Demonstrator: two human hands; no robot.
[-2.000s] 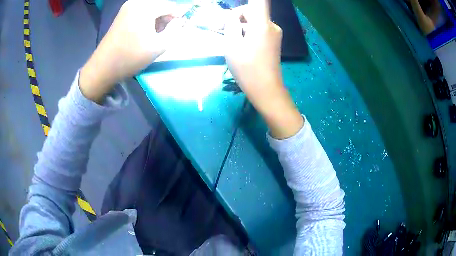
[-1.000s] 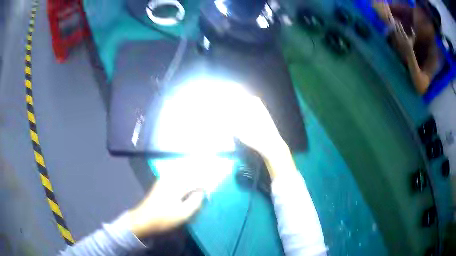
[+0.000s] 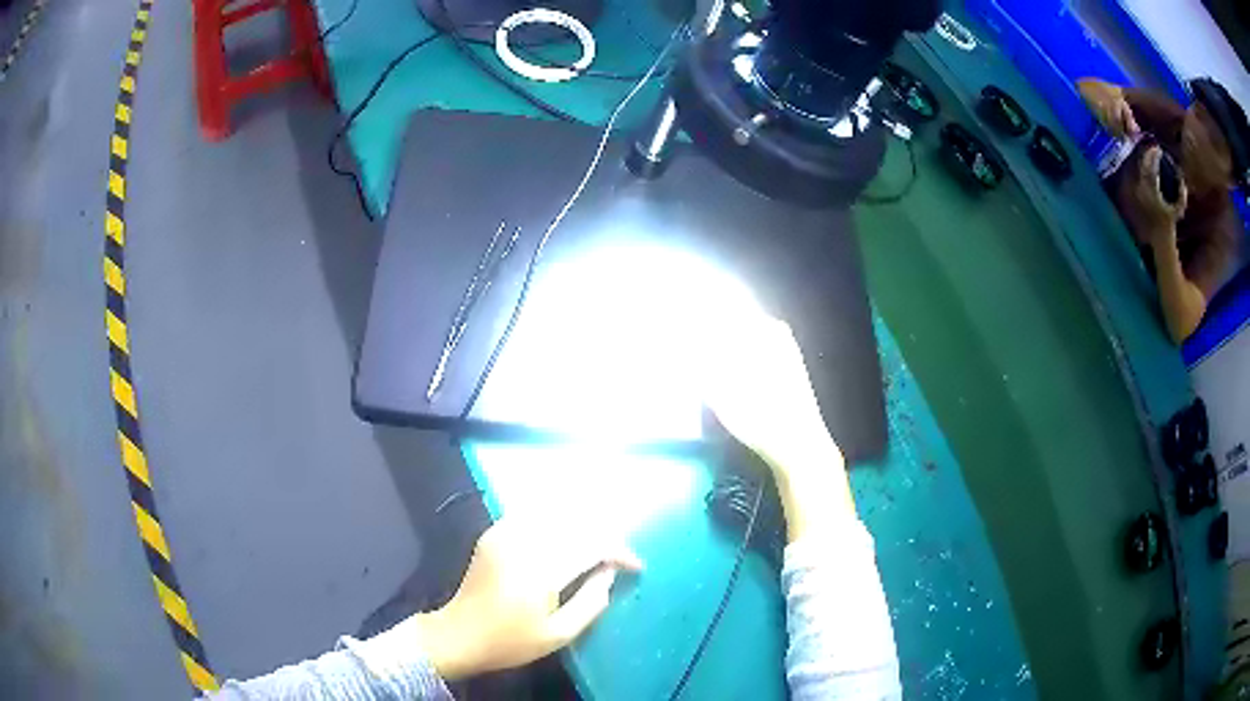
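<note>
A black cable bundle point(image 3: 735, 499) lies on the teal bench just in front of the base plate, beside my right wrist, with a lead running toward the bottom edge. My left hand point(image 3: 528, 589) is low over the bench edge, fingers bent; its upper part is washed out by glare. My right hand point(image 3: 770, 390) is over the black base plate point(image 3: 411, 308), its fingers lost in the white glare. Whether either hand holds anything is hidden. Thin tweezers-like sticks point(image 3: 469, 315) lie on the plate's left part.
The microscope with its ring light point(image 3: 788, 130) stands at the plate's back right. A pale wire crosses the plate. A white ring point(image 3: 546, 45) lies behind it. A red stool point(image 3: 261, 62) is at upper left. Round black units point(image 3: 971, 155) line the green belt. Another person is at upper right.
The view has tilted up, showing the whole plate and microscope. My left hand has come away from my right hand, back toward the bench's near edge. My right hand stays near the glare.
</note>
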